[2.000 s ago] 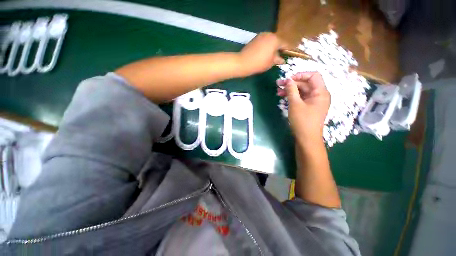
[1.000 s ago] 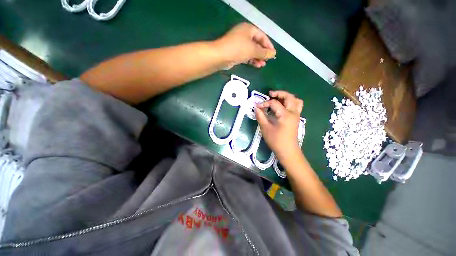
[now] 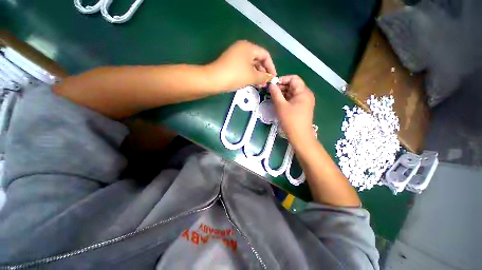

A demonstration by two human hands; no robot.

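Observation:
Several white plastic frames (image 3: 231, 126) lie side by side in a slanting row on the green bench in front of me. The leftmost disc head shows a dark centre hole. My left hand (image 3: 244, 66) is above the row, fingertips closed on a small tan piece, perhaps a thin tool, mostly hidden. My right hand (image 3: 293, 103) pinches a small white insert (image 3: 275, 80) between thumb and finger, touching or nearly touching the tan piece. The hand and forearm partly cover the right-hand frames' heads.
A heap of white inserts (image 3: 369, 142) lies to the right, against a brown board (image 3: 396, 79). More frames (image 3: 404, 171) sit beyond it. Other frames (image 3: 119, 11) are at the upper left. A pale strip (image 3: 290, 45) crosses the bench. White parts (image 3: 24, 68) are at the left edge.
My right hand was at the heap, then at the second frame's head, and is now raised beside my left fingertips. My left hand has left the heap's edge and come down to meet it.

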